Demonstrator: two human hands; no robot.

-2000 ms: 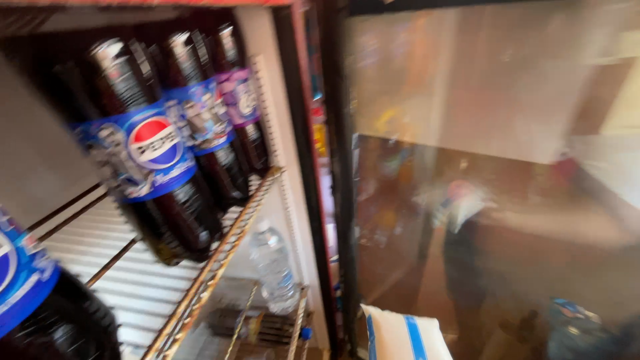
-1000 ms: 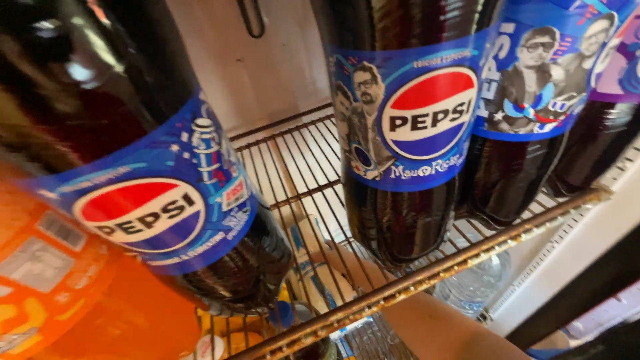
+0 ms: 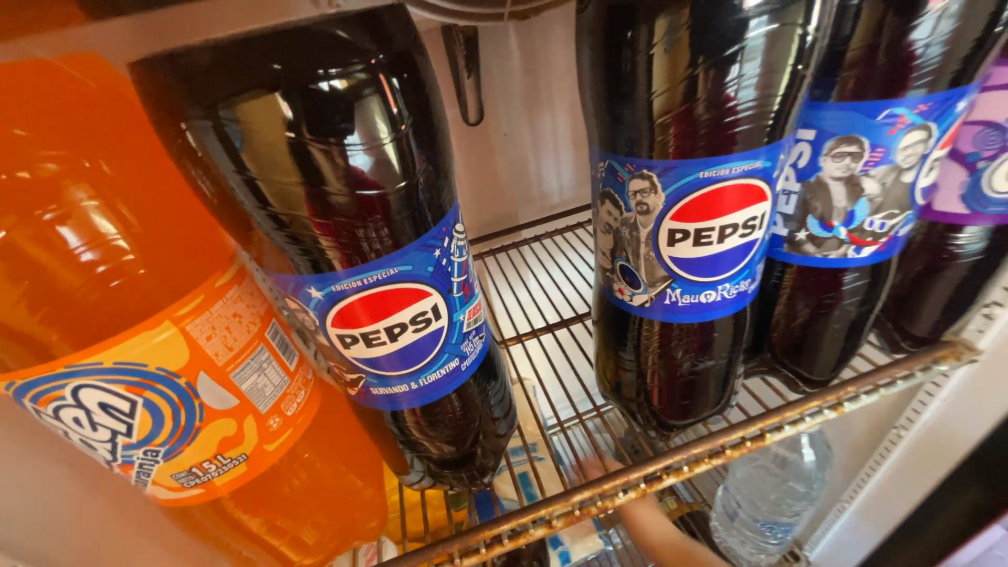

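Observation:
Beneath the upper wire shelf (image 3: 630,492), my right hand (image 3: 602,476) reaches in from the lower right, partly hidden by the rusty front rail and blurred. It is close to white packages with blue print (image 3: 520,472) on the level below; whether its fingers hold one cannot be seen. My left hand is out of view. On the shelf above stand a dark Pepsi bottle (image 3: 386,331) at left, another (image 3: 685,236) right of centre, and a third (image 3: 850,173) beside that one.
A large orange soda bottle (image 3: 181,394) fills the left side. At the far right is a dark bottle with a purple label (image 3: 969,150). A clear plastic bottle (image 3: 772,496) stands below the shelf, near the white cooler side wall (image 3: 890,441).
The view has swung from the glass door and right side to the shelf's middle and left. My right hand, not visible in the oldest frame, now shows under the shelf.

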